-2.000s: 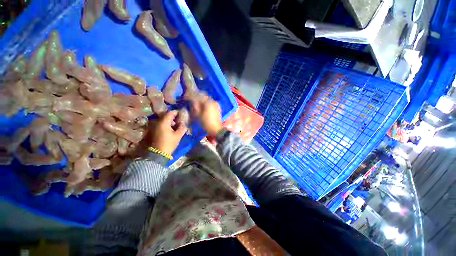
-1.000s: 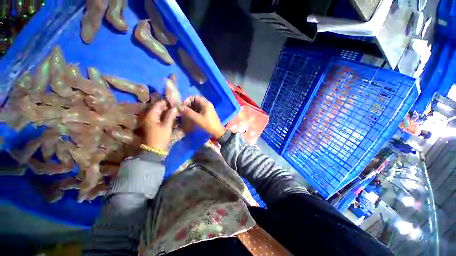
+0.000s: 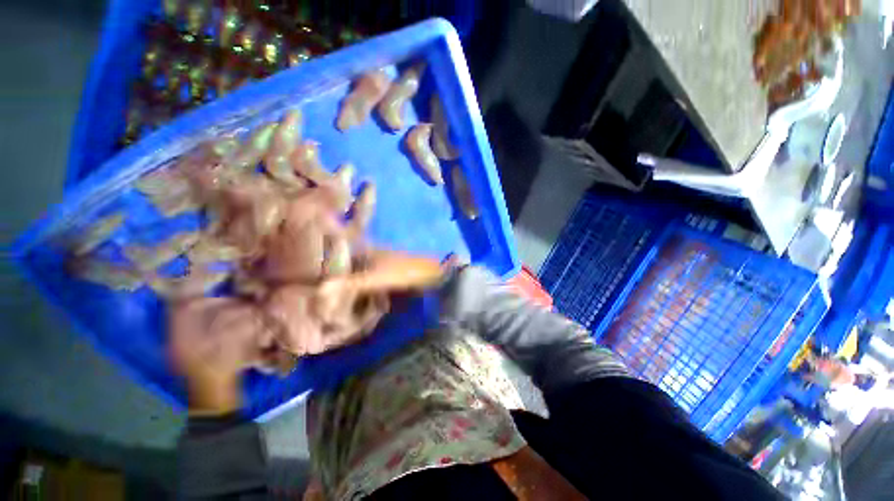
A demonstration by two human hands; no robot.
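Observation:
Pale moulded toys (image 3: 279, 147) lie heaped in a blue tote tray (image 3: 461, 59), with a few loose ones near its upper right corner. My left hand (image 3: 208, 342) is blurred, at the lower left side of the heap, its fingers against the toys. My right hand (image 3: 392, 271) is also blurred, reaching in from the right with its fingers over the heap. Toys hide the fingertips of both hands, and whether either hand grips a toy is not clear.
A second blue tray holds dark, glittering amber toys (image 3: 235, 44) behind the pale-toy tray. Blue mesh crates (image 3: 686, 313) stand at right, below a table (image 3: 686, 68) bearing amber toys and white cloths (image 3: 799, 108). Part of a red stool (image 3: 529, 286) shows beside the tray.
My hands were together at the tray's near right edge on one toy; now they are apart on the heap, my left hand farther left. The view has shifted, showing more of the second tray and table.

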